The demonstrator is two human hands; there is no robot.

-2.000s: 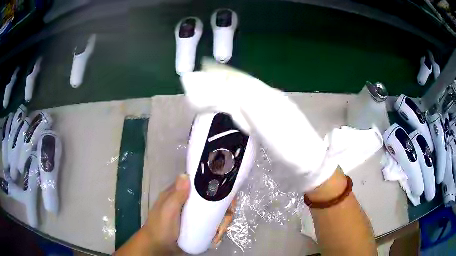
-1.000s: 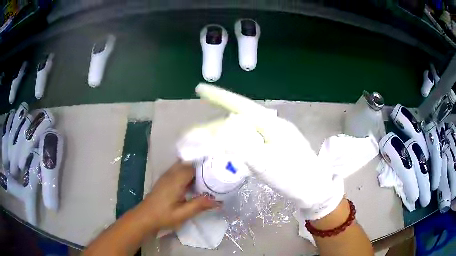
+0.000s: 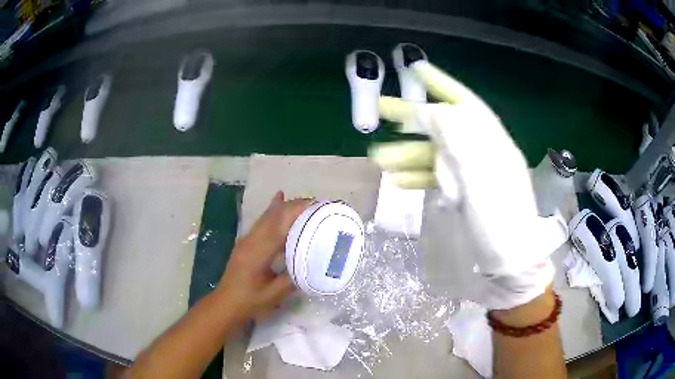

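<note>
A white device (image 3: 326, 247) points its round head end up at me, with a bluish-grey rectangular window on it. My bare left hand (image 3: 260, 255) grips it from the left side. The rest of its body is hidden below the head. My right hand (image 3: 474, 178) wears a white glove with yellowish fingertips. It is raised to the right of the device, fingers spread, with nothing visible in it. A folded white cloth (image 3: 399, 209) lies below its fingers. Crinkled clear film (image 3: 392, 285) lies to the right of the device.
Devices stand on the green belt (image 3: 281, 96) at the back. Clusters of devices lie at the left edge (image 3: 90, 244) and right edge (image 3: 596, 255). A whitish dispenser bottle (image 3: 555, 178) stands behind the glove. More white cloths (image 3: 314, 345) lie near the front edge.
The device has turned from panel-up to head end towards me. My gloved hand has lifted off it and moved right and up, fingers spreading. The belt devices have shifted right.
</note>
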